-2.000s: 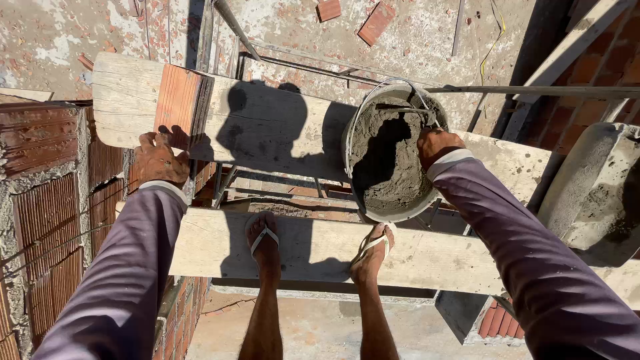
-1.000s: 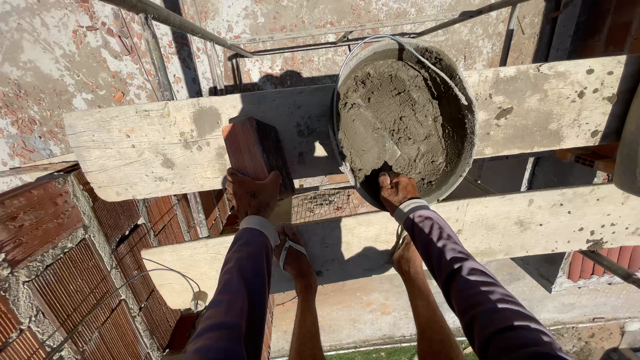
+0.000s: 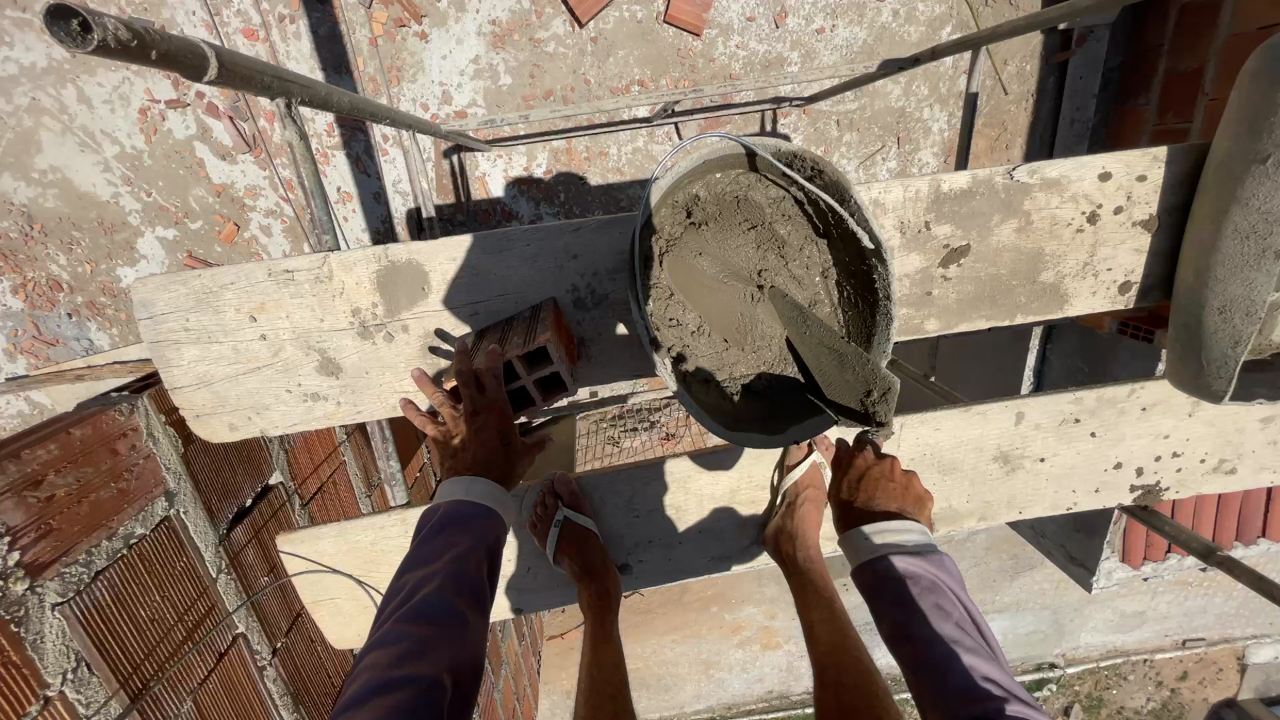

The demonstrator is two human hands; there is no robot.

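Note:
My left hand [image 3: 475, 420], fingers spread, rests against a hollow clay brick [image 3: 530, 360] whose open cells face toward me on the upper scaffold plank [image 3: 300, 320]. My right hand [image 3: 880, 485] grips a trowel [image 3: 835, 360] at the near rim of a bucket [image 3: 885, 300]. The trowel's blade reaches over the grey mortar [image 3: 735, 270] and has mortar on it; its handle is mostly hidden by the hand. The bucket stands on the upper plank, with its wire handle tipped to the far side.
My sandalled feet stand on the lower plank [image 3: 1050, 450], with a gap between the planks. A clay block wall [image 3: 150, 600] rises at left. Metal scaffold tubes [image 3: 250, 75] cross beyond the planks. A mortar-stained container [image 3: 1225, 240] is at the right edge. The ground lies far below.
The trowel blade, not visible a second ago, now shows above the mortar, and my right hand has moved to the bucket's near rim. My left hand's fingers have spread at the brick.

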